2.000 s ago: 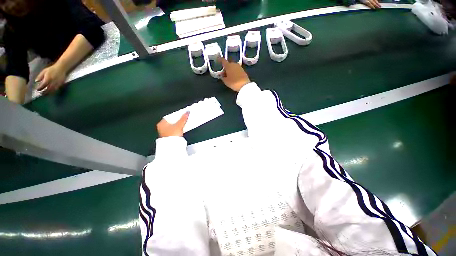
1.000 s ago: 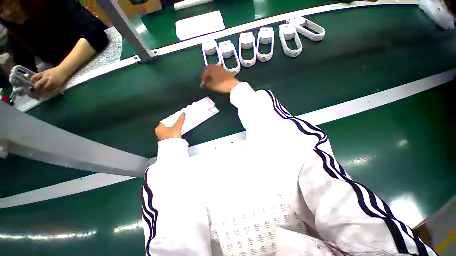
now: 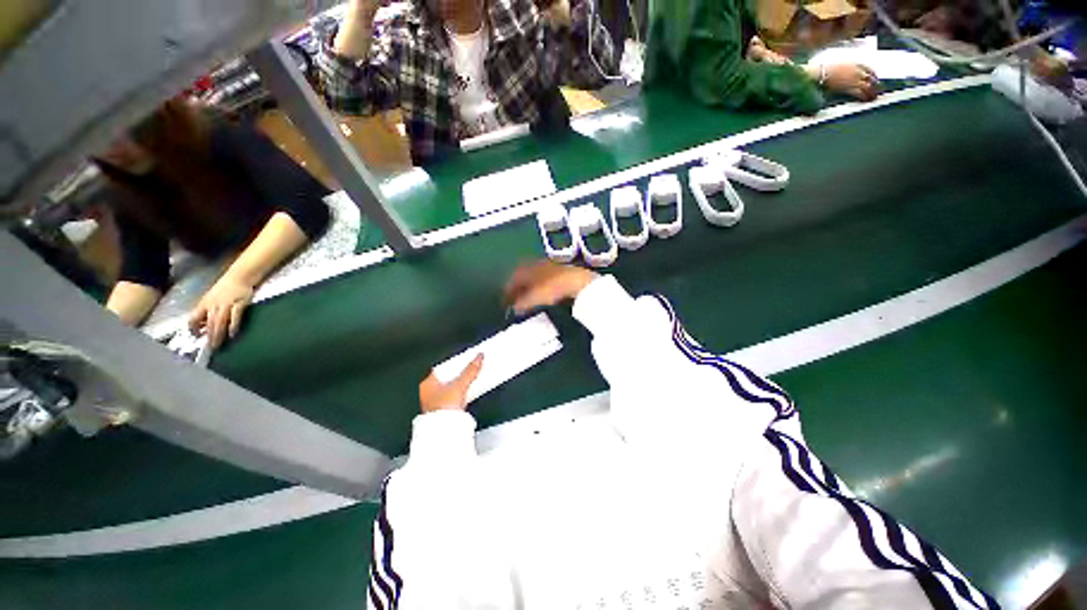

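Observation:
My left hand (image 3: 451, 388) holds a flat white label strip (image 3: 501, 356) over the green belt, thumb on top. My right hand (image 3: 548, 286) is above the strip's far end, fingers bent and blurred; whether it holds a small label cannot be told. Several white coiled loops (image 3: 628, 218) with a thicker block at one end stand in a row on the belt beyond my right hand. The rightmost loop (image 3: 756, 170) lies at an angle against its neighbour.
A grey support post (image 3: 331, 145) crosses at left, with a thick grey bar (image 3: 215, 387) nearer. Co-workers sit opposite; a dark-sleeved person's hand (image 3: 222, 309) is at the left belt edge. A white pad (image 3: 509, 188) lies beyond the far rail. Printed sheets (image 3: 650, 590) lie on my lap.
The view has tilted up, showing more co-workers. My right hand has moved off the loops, back toward the strip. The co-worker's hand at left has lowered to the belt edge.

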